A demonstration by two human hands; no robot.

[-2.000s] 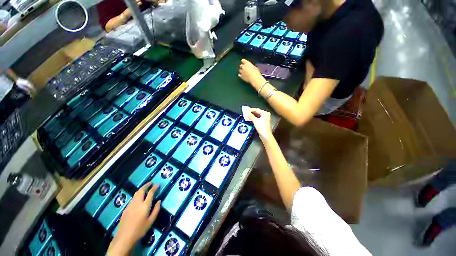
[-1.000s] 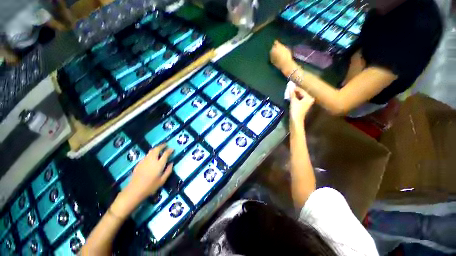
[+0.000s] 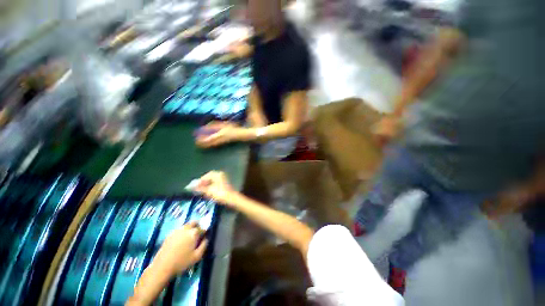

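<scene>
The whole view is blurred. A black tray of teal panels lies on the bench in front of me. My left hand is over the panels near the tray's far right corner. Its fingers look bent, and blur hides whether they hold anything. My right hand is just beyond that corner, near the bench edge. It pinches a small white wiping cloth between its fingertips, off the panels.
Another tray lies left, past a tan strip. A person in black holds a purple slab beside a far panel tray. Brown cartons stand right of the bench. Another person is at the right.
The view has swung right. My left hand has moved along the tray to its far right corner. My right hand still holds the cloth. The neighbour's hand is now on the purple slab.
</scene>
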